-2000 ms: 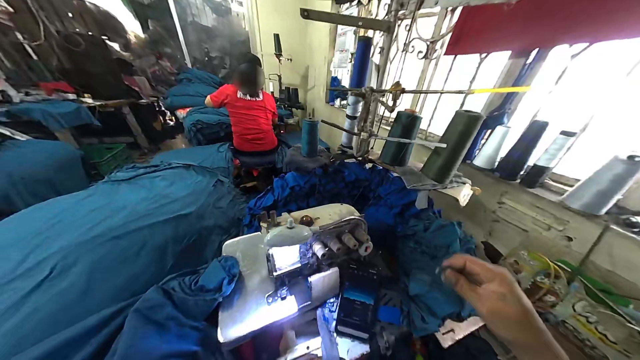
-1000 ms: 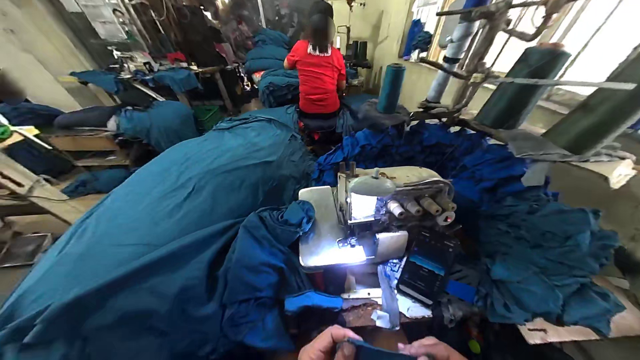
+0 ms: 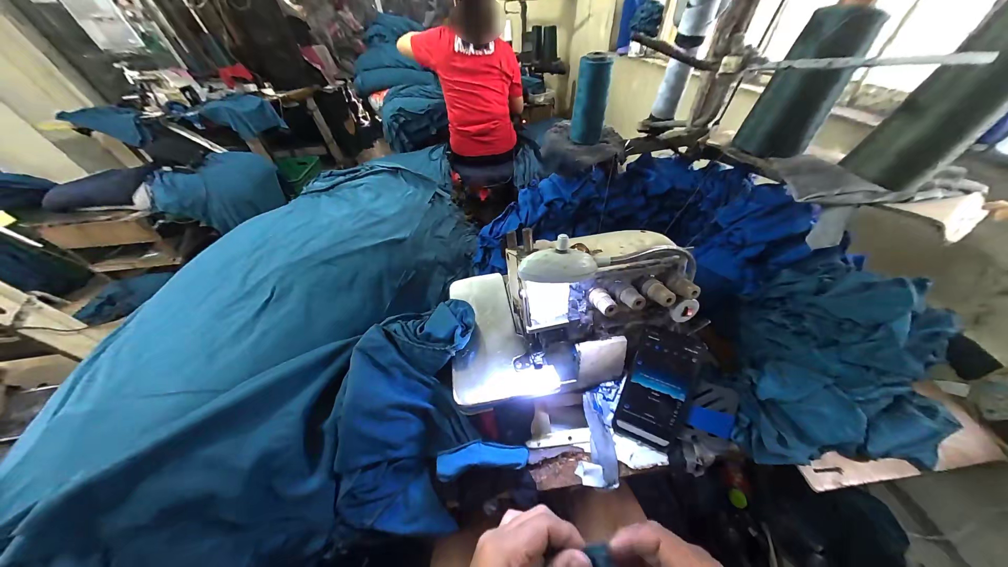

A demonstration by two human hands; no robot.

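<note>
At the bottom edge, my left hand (image 3: 529, 539) and my right hand (image 3: 657, 545) are close together, both on a small piece of teal fabric (image 3: 598, 554) between their fingers. Just beyond them stands an overlock sewing machine (image 3: 622, 246) with its lamp lit over the white work plate (image 3: 492, 323). A smartphone (image 3: 657, 386) with its screen on leans at the machine's right. Teal garment cloth (image 3: 402, 394) lies bunched against the plate's left side. A pale fabric strip (image 3: 602, 441) hangs over the table's front edge.
A large teal fabric heap (image 3: 260, 307) fills the left. Blue fabric pieces (image 3: 630, 189) lie behind the machine, crumpled teal pieces (image 3: 843, 354) at right. Thread cones, one teal (image 3: 592, 98), stand behind. A person in a red shirt (image 3: 480, 90) sits farther back, facing away.
Two seconds ago my right hand was apart at the right, near the teal pieces; now both hands are together at the bottom with fabric. The view has swung right to left.
</note>
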